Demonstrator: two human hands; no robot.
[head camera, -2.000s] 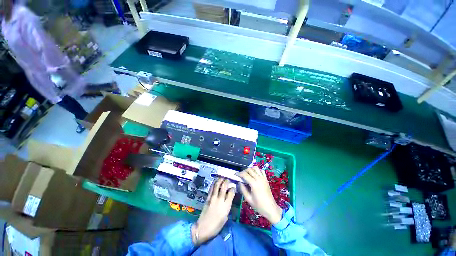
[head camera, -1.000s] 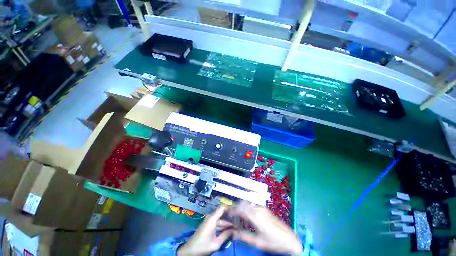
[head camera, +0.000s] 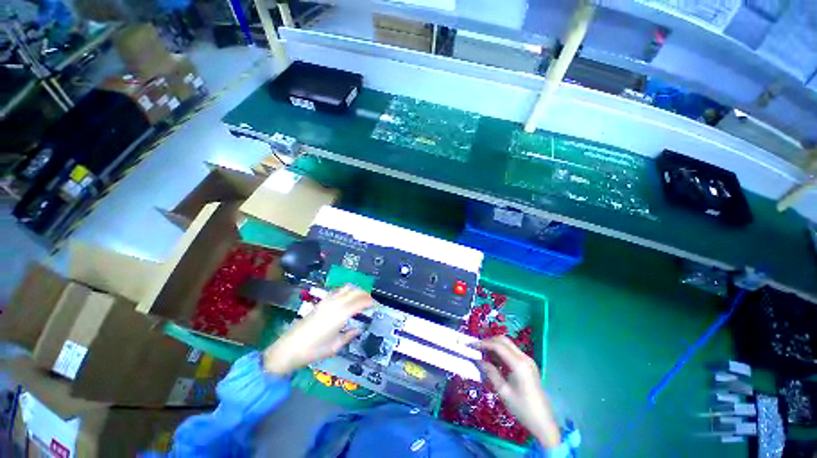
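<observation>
A squat lead cutting machine (head camera: 399, 255) with a black panel stands in front of me. Its pale feed rail (head camera: 434, 344) runs right over a green tray (head camera: 546, 326) of red components (head camera: 484, 407). My left hand (head camera: 322, 326) lies over the left part of the rail, beside the clamp block (head camera: 381, 335) and the green guard (head camera: 349, 278); what its fingertips touch is hidden. My right hand (head camera: 515, 380) is at the rail's right end over the tray, fingers bent; I cannot tell if it holds a component.
An open carton (head camera: 179, 259) with red parts is left of the machine, under a dark chute (head camera: 269, 292). A blue bin (head camera: 520, 246) stands behind. The raised green shelf (head camera: 493, 161) holds black bins (head camera: 315, 85) and plastic sheets. A blue strap (head camera: 694, 353) and pale modules (head camera: 733, 402) are at right.
My hands were together in front of the rail and have moved apart, the left one up onto the rail's left part, the right one to its right end. The view has shifted slightly.
</observation>
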